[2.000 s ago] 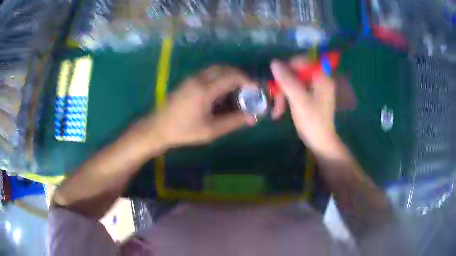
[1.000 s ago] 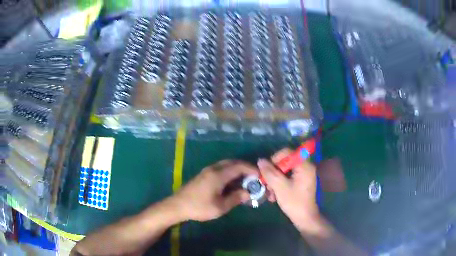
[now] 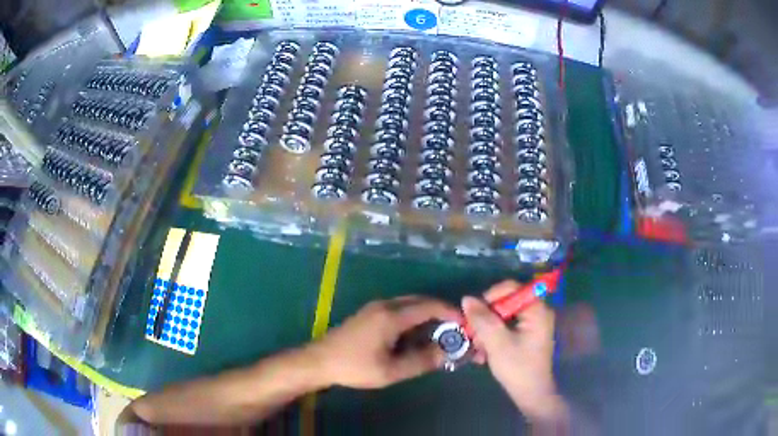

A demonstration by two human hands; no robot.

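Observation:
My left hand [image 3: 384,345] grips a round silver part with a dark grey centre [image 3: 449,339], which shows at its fingertips. A small lug shows at the lower edge of the round part. My right hand [image 3: 516,341] is shut on the red probe [image 3: 516,302], which has a blue dot near its rear end. The probe's front end is at the upper right edge of the round part; whether it touches is hidden by my fingers. Whether a separate holder sits around the part cannot be told.
A clear tray [image 3: 384,223] with rows of silver ring parts stands beyond the hands. More trays stand left [image 3: 128,230] and right [image 3: 708,196]. A blue-dot sticker sheet [image 3: 183,294] with a dark stick lies left. A loose ring [image 3: 646,360] lies right.
The head view has tilted up, bringing the far tray fully into sight and the hands lower in the picture. Both hands keep their hold on the round part and the probe.

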